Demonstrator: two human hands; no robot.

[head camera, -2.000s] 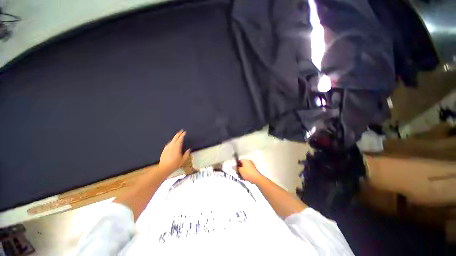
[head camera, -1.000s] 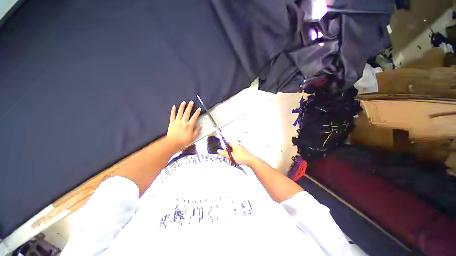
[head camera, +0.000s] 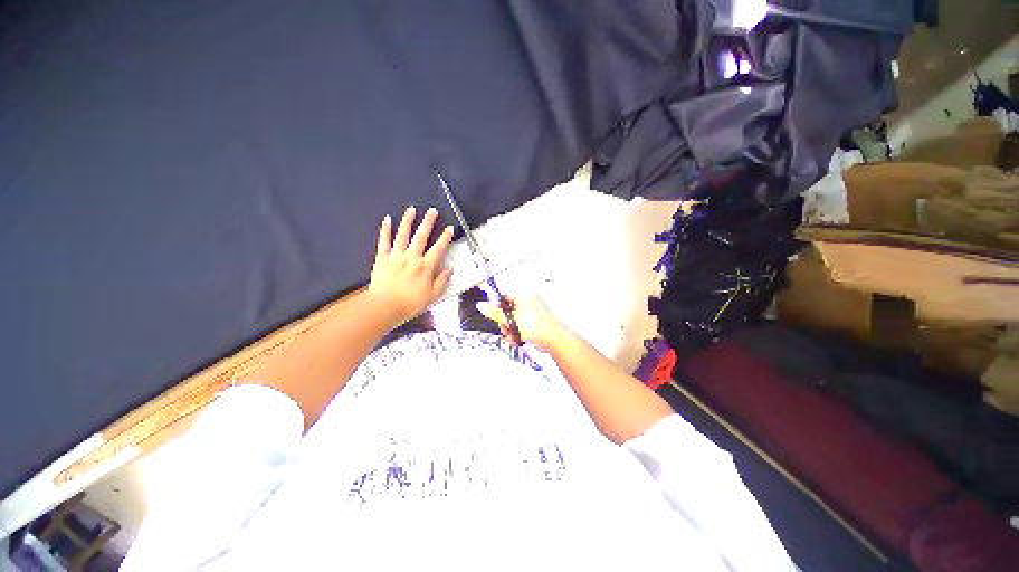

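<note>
Black fabric (head camera: 224, 156) lies spread over the table, with faint wrinkles near its front edge. The loose fabric supply (head camera: 726, 123) is heaped in shiny folds at the upper right. My left hand (head camera: 409, 268) lies on the fabric's near edge with its fingers spread and holds nothing. My right hand (head camera: 530, 321) grips the tailor's shears (head camera: 472, 242) by the handles. The blades look closed and point up and left, with the tip over the fabric just right of my left fingers. Whether the blades touch the cloth cannot be told.
The brown table edge strip (head camera: 168, 422) runs along the near left edge. A pile of dark cut strips (head camera: 726, 268) sits right of the pale table end (head camera: 592, 251). Cardboard (head camera: 905, 274) and a dark red fabric roll (head camera: 816, 425) lie at the right.
The view has swung rightward and down. The shears, blurred and low at first, now point up over the fabric edge. My left hand has spread its fingers flat on the cloth.
</note>
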